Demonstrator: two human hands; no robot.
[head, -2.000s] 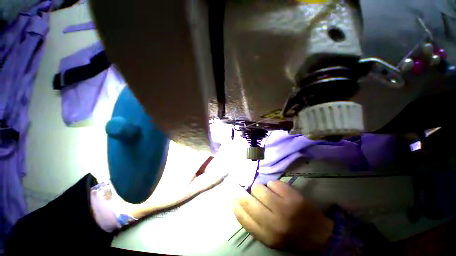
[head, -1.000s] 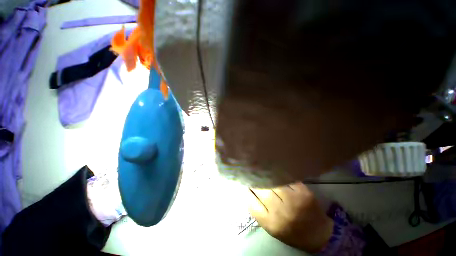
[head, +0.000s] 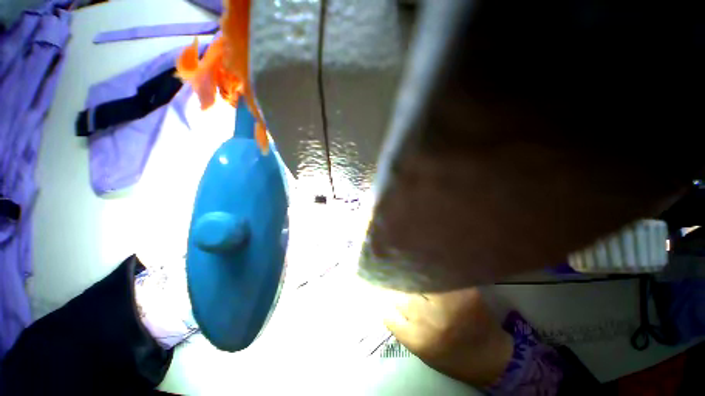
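Observation:
The sewing machine head (head: 495, 193) fills the upper right and hides the needle area. My right hand (head: 452, 332) is below it on the table, its fingers partly under the head and washed out by the lamp; what it holds cannot be told. My left hand is hidden behind the blue lamp (head: 238, 247) and lost in glare; only its patterned cuff (head: 162, 305) and dark sleeve (head: 89, 340) show. A purple panel (head: 127, 158) with a black piece (head: 127, 106) lies at upper left.
A purple garment bundle (head: 23, 155) runs down the left edge. A narrow purple strip (head: 154, 32) lies at the top left. An orange cloth tie (head: 232, 62) hangs above the lamp. Ruler markings (head: 396, 350) show on the table beside my right hand. A ribbed pale knob (head: 624, 246) is at right.
The view has shifted, so the machine head now covers the needle area and purple cloth seen earlier, and the orange tie shows. My left hand has dropped out of sight behind the lamp and glare.

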